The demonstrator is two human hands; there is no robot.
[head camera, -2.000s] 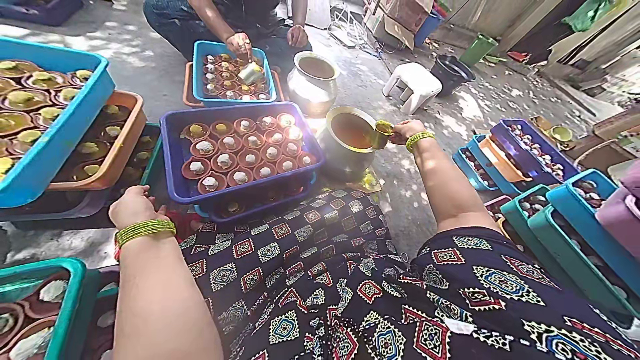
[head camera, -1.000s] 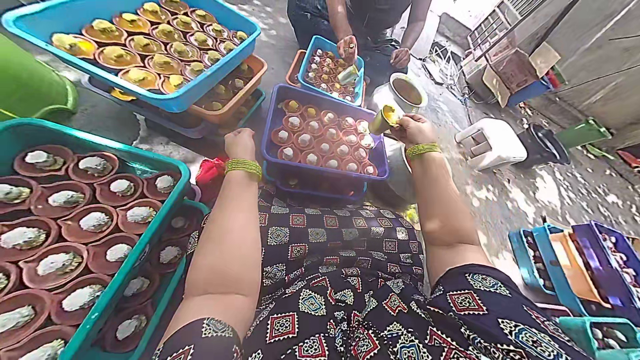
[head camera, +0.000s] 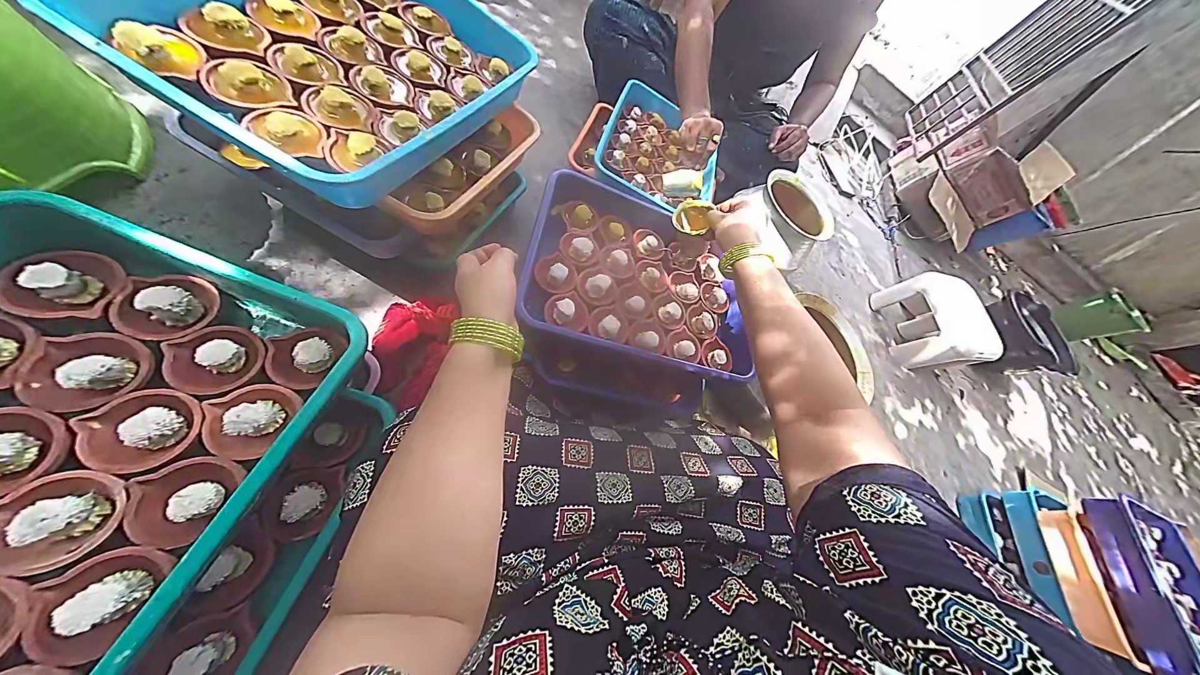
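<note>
My right hand (head camera: 736,225) grips a small metal cup (head camera: 694,217) with yellowish liquid, held over the top right part of a purple plastic tray (head camera: 637,352). Rows of clay lamps (head camera: 647,336) with whitish lumps fill that tray; a few lumps at its upper left look yellow. My left hand (head camera: 487,277) is closed beside the tray's left edge, with nothing visible in it; its palm side is hidden. A metal pot (head camera: 853,342) is partly hidden behind my right forearm. Another metal pot (head camera: 797,211) of brownish liquid stands beyond my right hand.
Stacked blue (head camera: 366,187) and green (head camera: 352,361) trays of clay lamps stand at my left. Across from me a person's hand (head camera: 700,133) works over a light blue tray (head camera: 605,155). A white stool (head camera: 937,319), cardboard boxes (head camera: 984,197) and more stacked trays (head camera: 1078,562) are to the right.
My right hand has brought the metal cup from over the pot to above the purple tray. The view has swung to the left.
</note>
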